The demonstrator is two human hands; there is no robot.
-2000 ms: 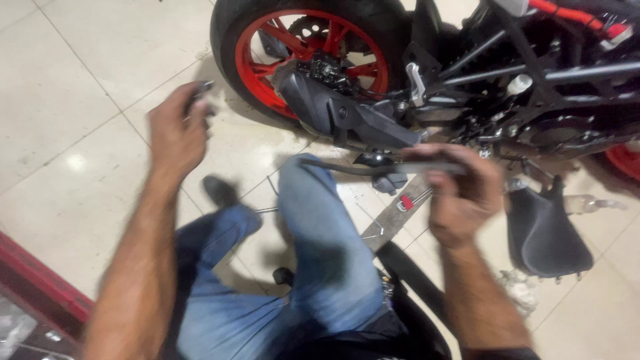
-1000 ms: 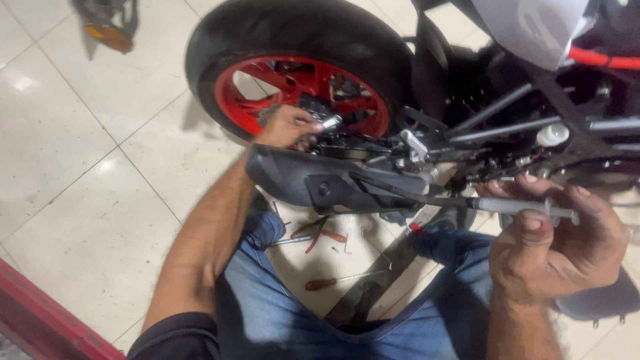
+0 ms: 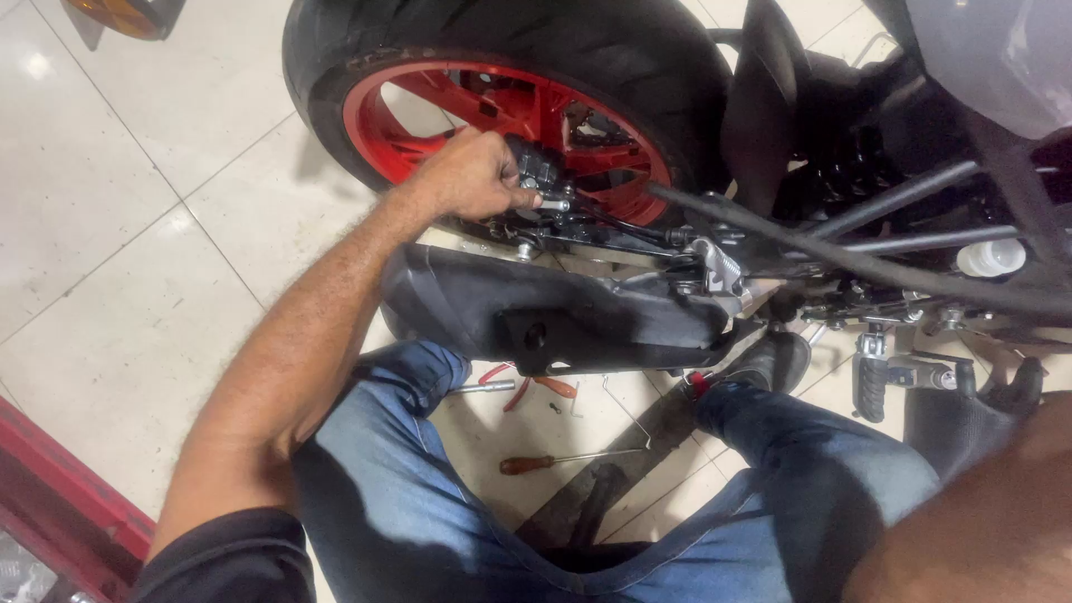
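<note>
At the motorcycle's red rear wheel, my left hand grips a short silver wrench set against the black brake caliper. My right hand is out of the frame; only a blurred part of the right arm shows at the lower right. A dark hose runs from near the wheel rim to the right edge, and its far end is out of view. Below the caliper lies the black exhaust silencer, between my left forearm and the frame parts.
On the tiled floor between my legs lie an orange-handled screwdriver, red-handled pliers, a socket tool and a bent wire. A footpeg and a white-capped reservoir are at right. A red metal beam crosses the lower left.
My left hand stays at the caliper, where it had come from open air at left. My right hand, which held a syringe with a hose attached, has left the view. The view is closer to the wheel.
</note>
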